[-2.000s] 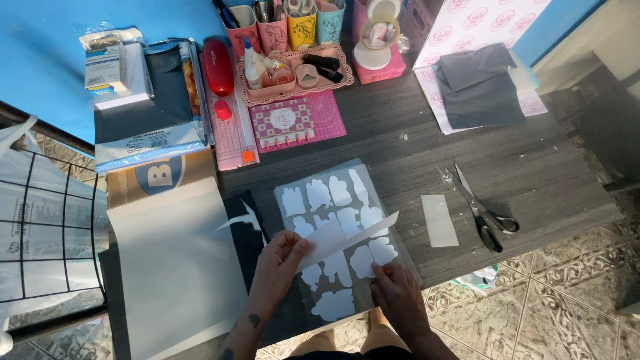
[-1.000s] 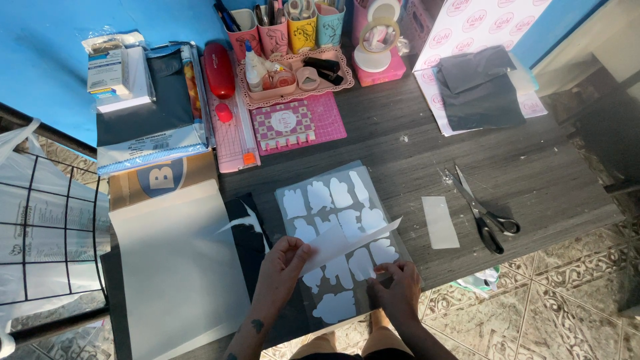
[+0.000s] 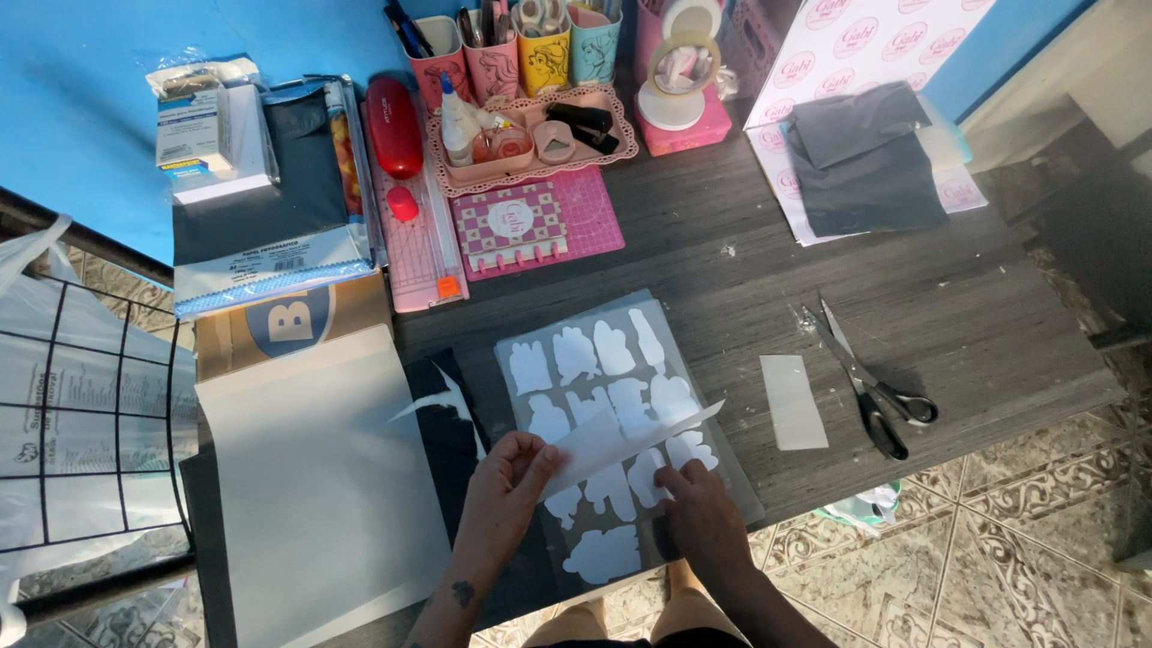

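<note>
My left hand (image 3: pixel 515 481) pinches one end of a white paper strip (image 3: pixel 630 441), which slants up to the right over a clear plastic sheet (image 3: pixel 585 324). Several white paper cutouts (image 3: pixel 605 553) lie in rows on or under that sheet; which, I cannot tell. My right hand (image 3: pixel 697 513) rests low on the sheet's right side, its fingertips at a cutout and its fingers curled. Whether it grips anything is unclear. Right of the sheet lie a small translucent rectangle (image 3: pixel 793 402) and scissors (image 3: pixel 868 382) with black handles, blades apart.
Large pale sheets (image 3: pixel 315 477) cover the table's left part, beside black material (image 3: pixel 450 450) with a torn white piece. Behind stand a pink paper trimmer (image 3: pixel 414 261), a pink tray (image 3: pixel 621 148) of supplies and pen cups (image 3: pixel 441 67). Dark sheets (image 3: pixel 864 180) lie at back right.
My right hand has shifted slightly up and left over the cutouts since the earliest frame. My left hand stays at the end of the strip.
</note>
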